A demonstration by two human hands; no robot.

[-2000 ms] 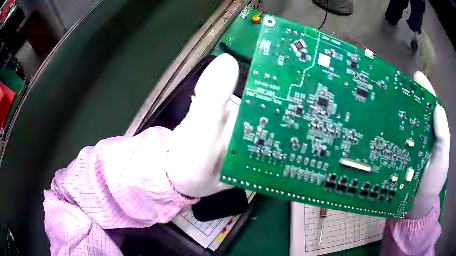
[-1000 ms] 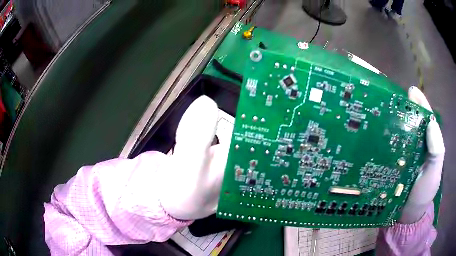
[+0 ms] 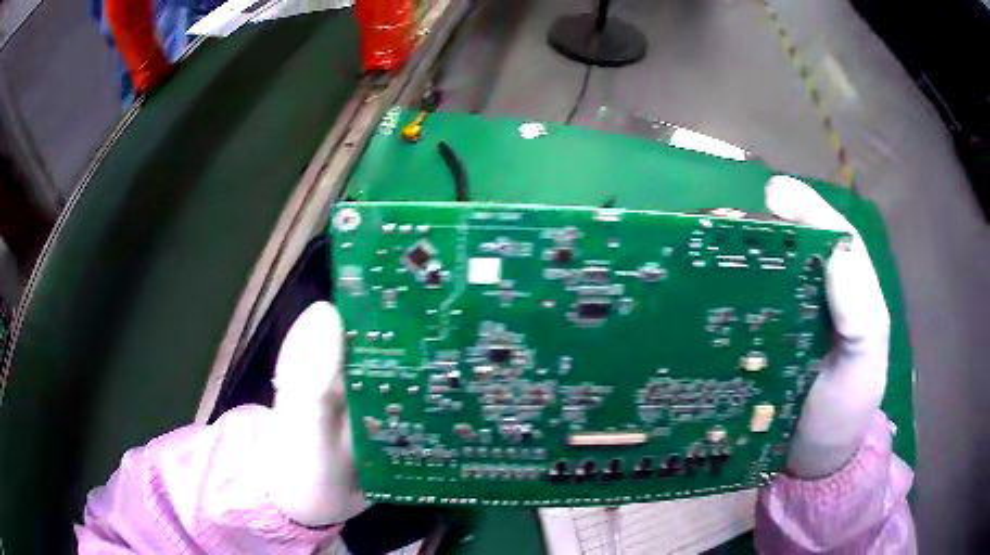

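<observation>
A green circuit board [image 3: 608, 352] is held up in front of me, its flat side with tiny chips facing me. My left hand [image 3: 315, 417], in a white glove, grips its left edge with the thumb upright. My right hand [image 3: 847, 347], also in a white glove, grips its right edge, with fingertips at the top right corner. The board hides the middle of the mat. A white record sheet [image 3: 651, 528] with a printed grid shows below the board's lower edge.
The green mat [image 3: 565, 168] shows behind the board, with a dark strip [image 3: 453, 170] on it. Part of a black tray [image 3: 288, 325] is at the left. A dark green conveyor belt [image 3: 141, 239] curves along the left, with red-wrapped posts [image 3: 385, 33]. A round black base [image 3: 597, 40] stands beyond.
The board has moved left and sits more level, its top edge now nearly horizontal. Both hands moved with it. The view has shifted, showing red-wrapped posts and more of the mat.
</observation>
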